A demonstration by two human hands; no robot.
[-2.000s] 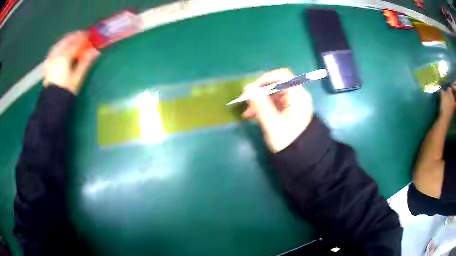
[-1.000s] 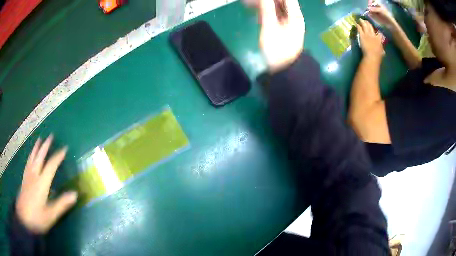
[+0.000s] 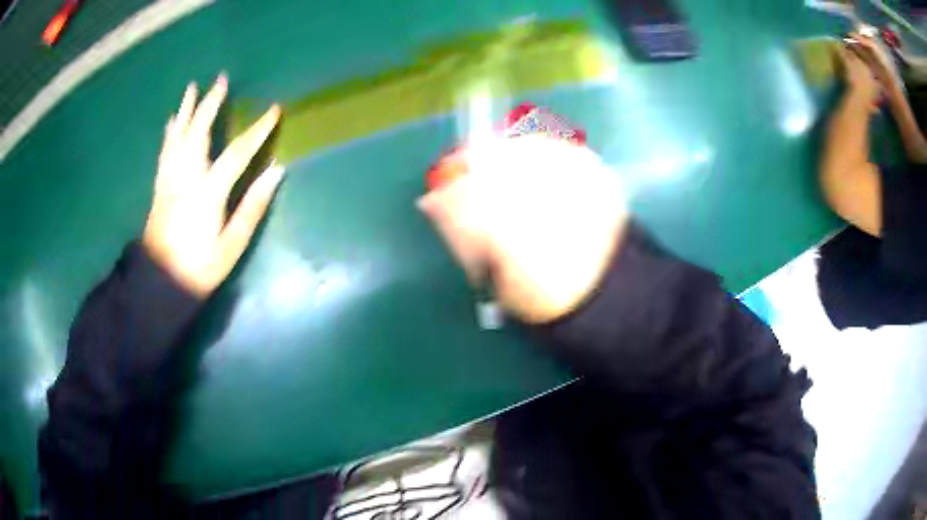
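Note:
My right hand (image 3: 539,218), blurred and overexposed, is over the middle of the green table, closed around a red phone housing (image 3: 546,125). The housing's red edges and a white-silver patch show past the fingers; the rest is hidden under the hand. A small pale end, possibly of the tweezers (image 3: 489,313), sticks out below the palm. My left hand (image 3: 208,198) is open with spread fingers and holds nothing, at the left end of the yellow-green adhesive sheet (image 3: 376,110). The sheet lies beyond both hands.
A black folding case or phone (image 3: 656,30) lies at the top, right of the sheet. A pale rail (image 3: 102,56) curves across the upper left, with a small red-orange unit (image 3: 61,22) beyond it. A neighbouring person's arms (image 3: 852,173) are at the right, beside another yellow-green sheet (image 3: 818,61).
My right hand has come back from the far side and now holds a red housing near the table's middle. My left hand remains open by the sheet. The camera view has turned.

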